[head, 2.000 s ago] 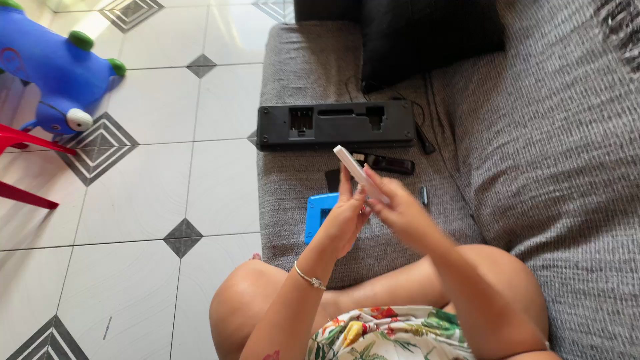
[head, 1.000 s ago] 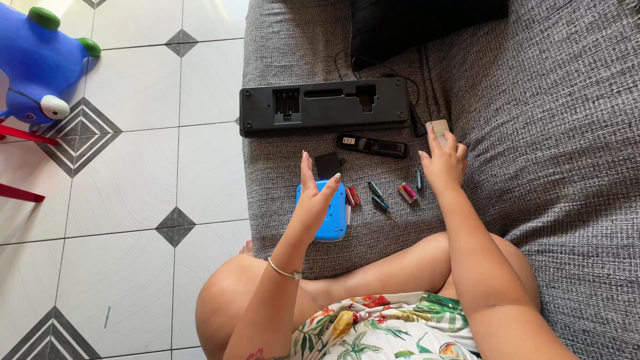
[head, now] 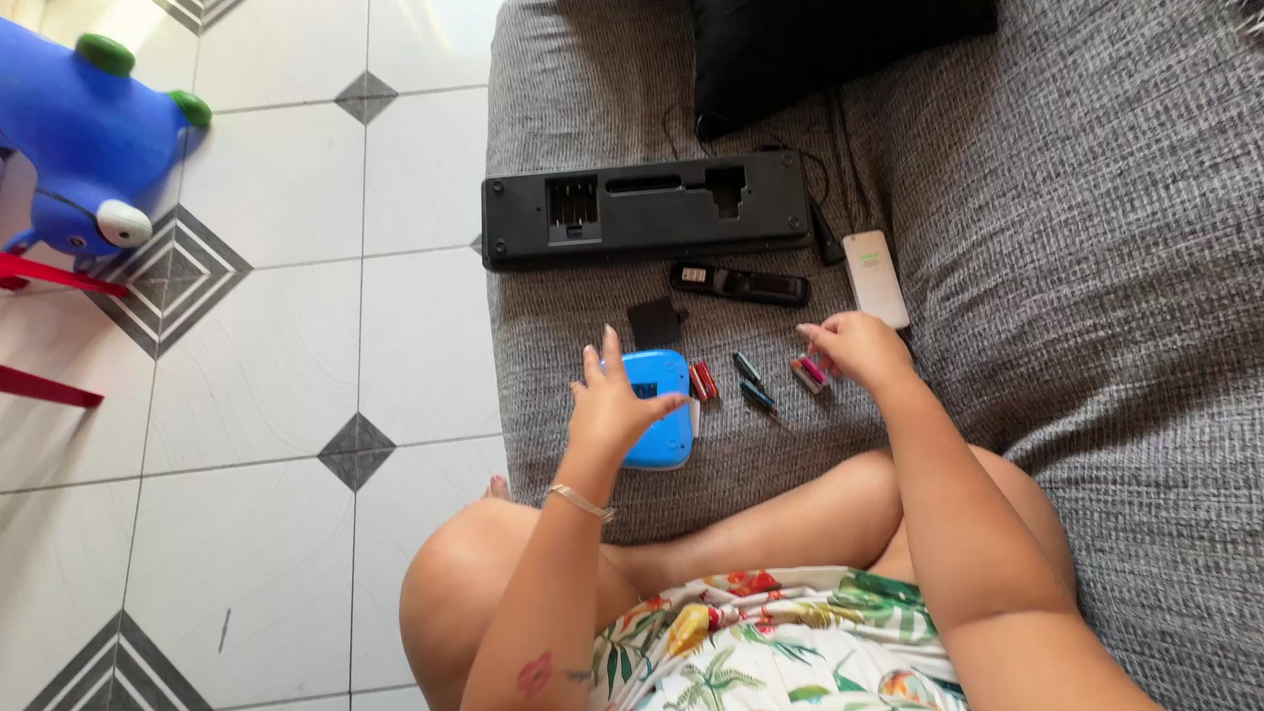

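My left hand [head: 617, 405], fingers spread and empty, hovers over a blue plastic device [head: 660, 439] with a small opening. My right hand [head: 861, 348] is by the pink batteries [head: 812, 373]; whether its fingertips hold anything cannot be made out. Red batteries [head: 703, 381] lie right of the blue device, and dark batteries [head: 757, 395] and a dark pen-like item [head: 747, 367] lie between the red and pink ones. A small black cover [head: 654, 322] lies above the blue device. A white rectangular device [head: 877, 281] lies beyond my right hand.
Farther off, a black keyboard-like case [head: 642, 232] lies underside up, its battery compartment uncovered. A black remote or handset [head: 741, 285] is in front of it. Cables run to a black cushion [head: 790, 59]. Left, on the tiles, are a blue toy animal [head: 89, 138] and red legs [head: 49, 383].
Two seconds ago both hands held the white device. One second ago my right hand was at it on the sofa; now that hand is nearer the pink batteries. My left hand stays above the blue device.
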